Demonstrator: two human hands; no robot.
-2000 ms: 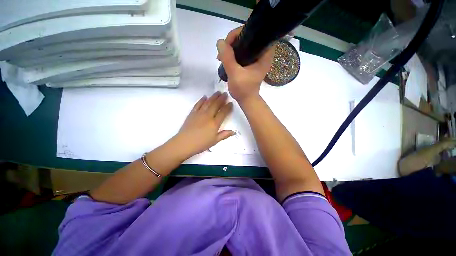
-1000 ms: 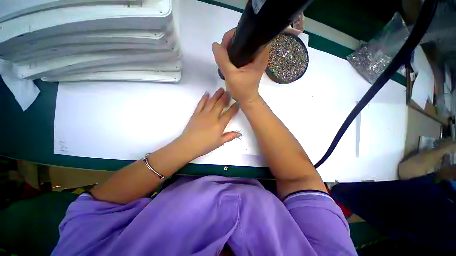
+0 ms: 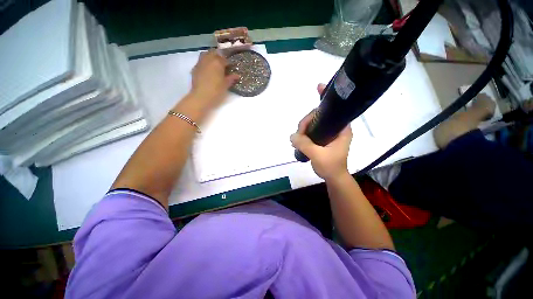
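Observation:
My right hand [image 3: 327,146] is closed around the black electric screwdriver [image 3: 356,87], which is tilted, its nose low and near the front of the bench. My left hand [image 3: 211,73] is at the left edge of the round screw dish [image 3: 252,73], with fingertips over the screws; whether it holds one cannot be told. A flat white panel [image 3: 245,149] lies on the white work sheet [image 3: 76,187]; its front edge shows as a thin line near the bench's front.
A stack of white panels [image 3: 76,93] stands on the left. A small pinkish box [image 3: 232,37] is behind the dish. A clear bag of screws [image 3: 345,32] lies at the back. The black power cord [image 3: 432,120] curves on the right, near another person's hand [image 3: 464,122].
My left hand has moved from the panel to the screw dish. My right hand has moved right and towards me with the screwdriver. The view has turned, so the bench appears shifted.

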